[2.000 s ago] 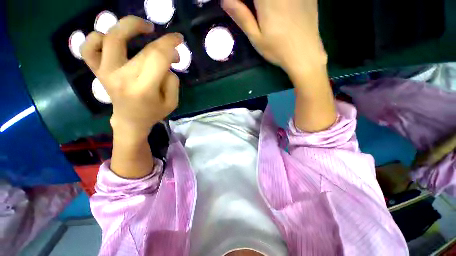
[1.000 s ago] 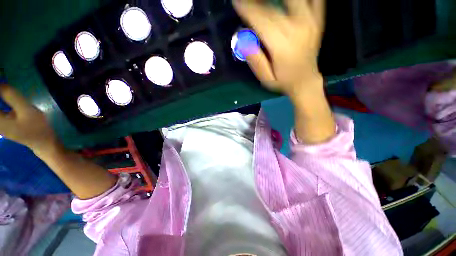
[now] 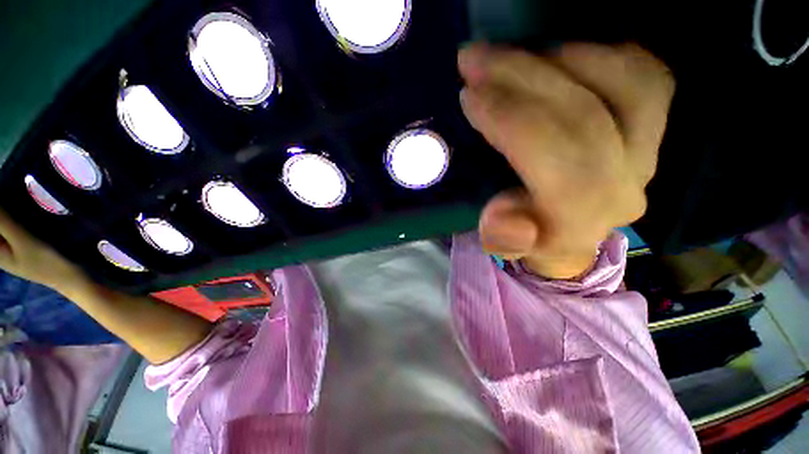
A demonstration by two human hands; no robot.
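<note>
A black foam tray (image 3: 355,115) is in front of me, tilted and close to the camera. It holds two rows of round watch heads with silver rims, such as one at the near right (image 3: 417,159); most faces glow white. My right hand (image 3: 568,142) is at the tray's right end, its fingers curled against the end and its thumb low beside the near corner. My left hand (image 3: 13,246) is at the tray's far left end, cut off by the picture's edge; its fingers do not show.
Dark trays stand at the right, with part of a round rim (image 3: 781,60) at the upper right. The green mat (image 3: 381,232) shows along the near side. A red bin (image 3: 191,300) is below the bench at left. Pink striped clothing of another person (image 3: 71,390) is at lower left.
The tray has come up closer to the camera and looks larger. My right hand has moved from the rightmost watch onto the tray's end. That watch's face changed from blue to white.
</note>
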